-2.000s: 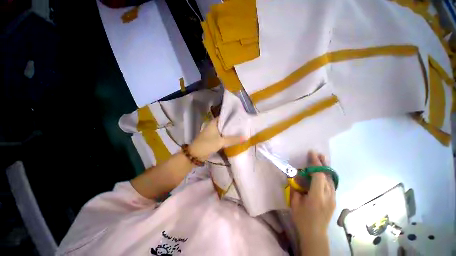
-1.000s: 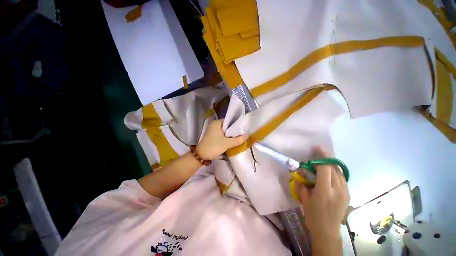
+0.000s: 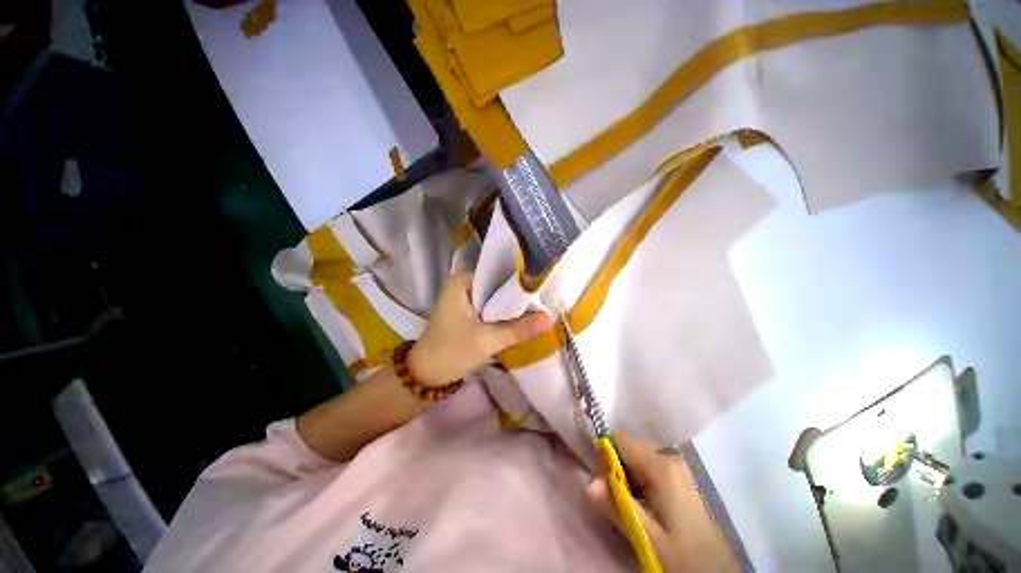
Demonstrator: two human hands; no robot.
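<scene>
A pale garment panel with a mustard facing strip lies over the table's front edge. My left hand pinches the panel at the strip's near end, thumb on top. My right hand holds the scissors, seen nearly edge-on with the yellow handle showing. The blade tips are at the strip beside my left thumb. Whether the blades are open or closed on cloth I cannot tell. My right fingers are partly hidden by the handle.
Stacked mustard pieces lie at the table's far left. Another pale panel with a mustard band lies behind. The ruler-marked edge shows. The lit needle plate is at lower right. A pale-and-mustard bundle lies left.
My right hand has moved down and left, turning the scissors more upright and edge-on. The panel's strip has tilted steeper, and more of the ruler edge shows. My left hand still pinches the cloth.
</scene>
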